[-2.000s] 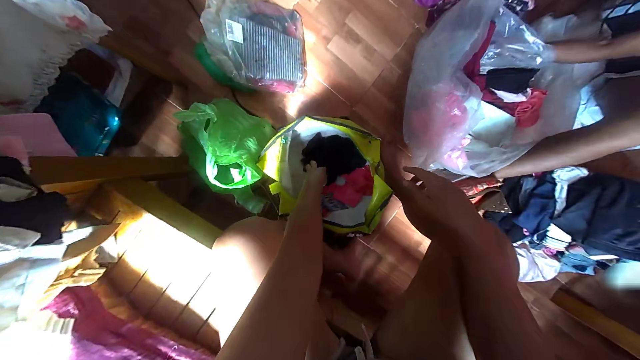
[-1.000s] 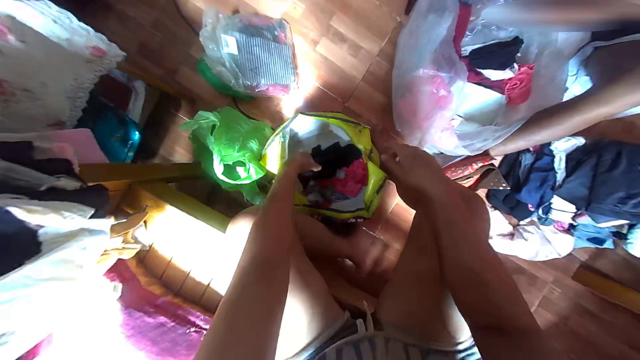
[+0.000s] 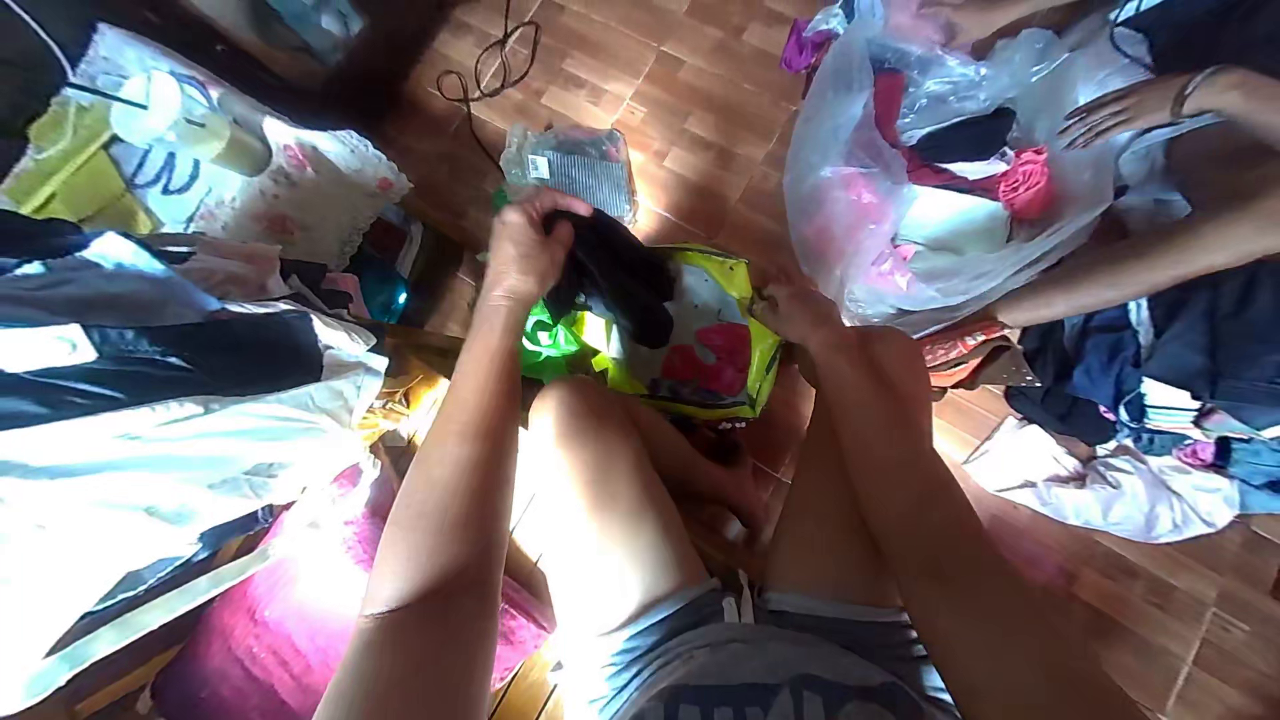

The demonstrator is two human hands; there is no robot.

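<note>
My left hand grips a black cloth garment, which hangs across the left side of a yellow-edged bag. Inside that bag a pink-red cloth lies against the pale lining. My right hand pinches the right rim of the bag. Partly behind the black garment, at the bag's left, is a green plastic bag. Above it lies a clear plastic package with striped contents.
Another person's hand is at a large clear plastic bag of clothes at upper right. Dark and white clothes lie on the tiled floor at right. Garments are heaped at left, near a floral cloth. A cord lies on the floor.
My left hand has come up and left out of the yellow-edged bag with the black garment, which lay inside before. My right hand has stayed by the bag's right rim. The view has shifted.
</note>
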